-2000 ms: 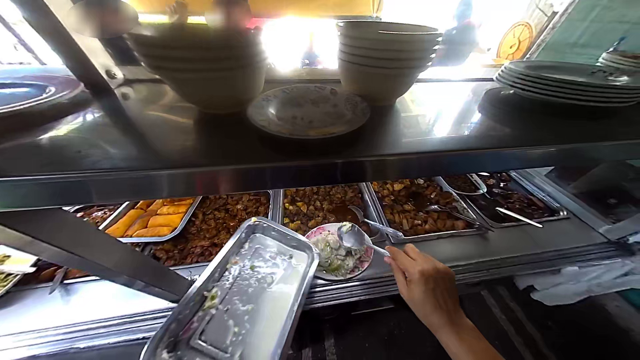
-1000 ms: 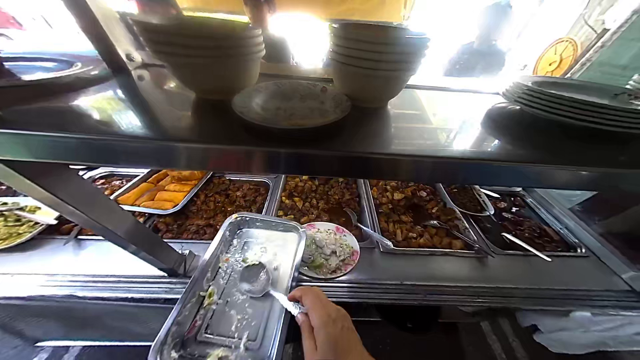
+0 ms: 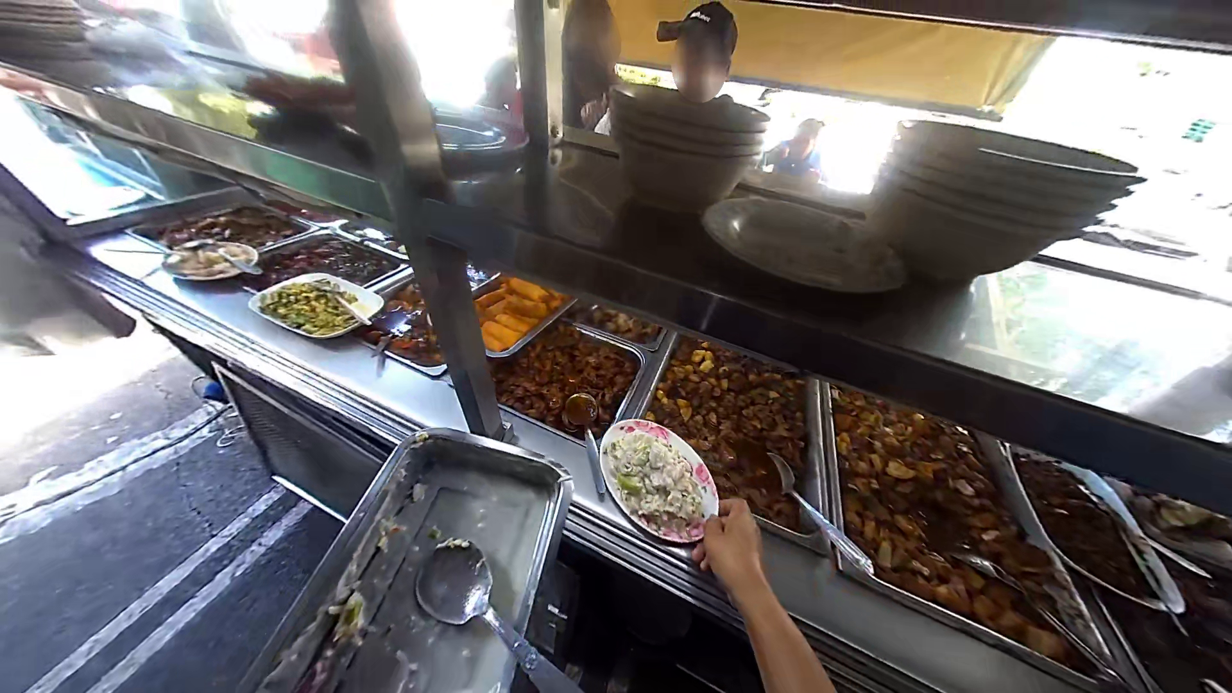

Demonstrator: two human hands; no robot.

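Observation:
My right hand (image 3: 733,549) grips the rim of an oval floral plate (image 3: 710,475) that carries a pale, creamy salad (image 3: 654,476). That plate lies over the front edge of the steel counter, beside a tray of dark stew. Lower left is a rectangular metal tray (image 3: 481,500), nearly emptied, with white residue and green bits on its walls. A metal serving spoon (image 3: 454,582) rests inside it, its handle toward the bottom of the view. My left hand is not visible, so its hold on anything is hidden.
Food trays line the counter: brown meat (image 3: 568,371), potato stew (image 3: 914,481) and fried rolls (image 3: 515,313). A square plate of vegetables (image 3: 318,306) sits left. A steel post (image 3: 452,318) and shelf above hold stacked bowls (image 3: 1001,197). A person in a cap stands beyond.
My right hand has let go of the serving spoon, which now lies in the tray, and has taken hold of the plate's rim. The view has swung toward the left part of the counter.

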